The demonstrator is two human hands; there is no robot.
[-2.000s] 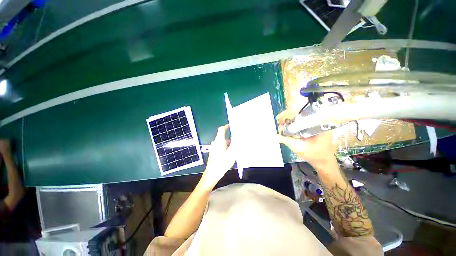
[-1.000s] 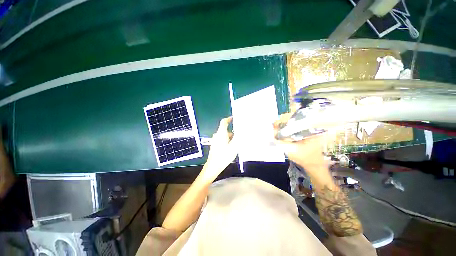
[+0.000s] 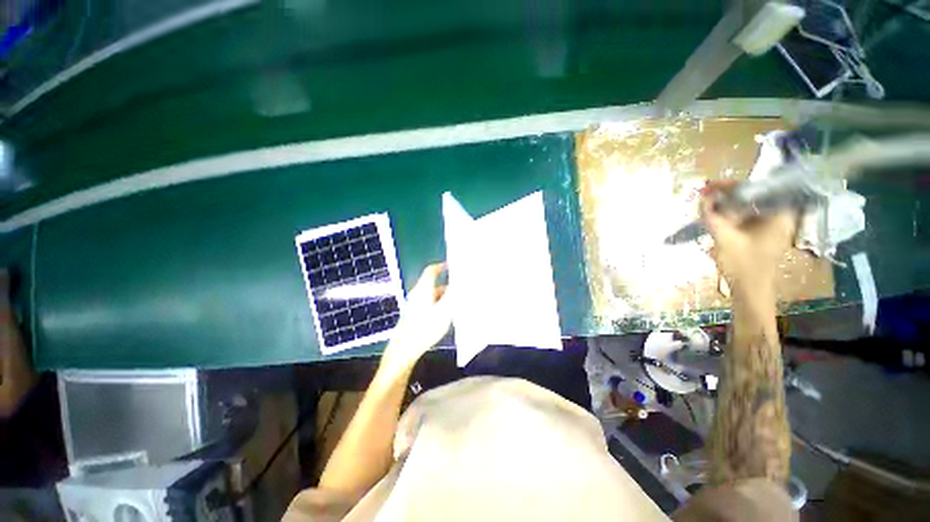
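My left hand [image 3: 423,309] holds two white-backed panels [image 3: 503,273] by their left side, above the green bench's front edge. They stand like an open book, with a narrow white face at left and a wide one at right. My right hand [image 3: 753,226] is closed around the grey glue gun [image 3: 770,192] over the brown board [image 3: 637,229]; the gun's narrow nozzle points left and is blurred. A solar panel [image 3: 354,283] lies dark face up on the green bench, left of my left hand.
Crumpled white rags [image 3: 838,216] lie on the board's right part. The pale hose [image 3: 882,153] comes in from the right. A metal arm [image 3: 704,63] slants over the pale rail [image 3: 337,150]. Panels with white cord [image 3: 828,61] lie at top right. Another person's arm [image 3: 12,352] shows at far left.
My right hand has moved right with the glue gun, away from the held panels and over the board. The panels have shifted slightly left and stand wider apart. The hose has swung away to the right.
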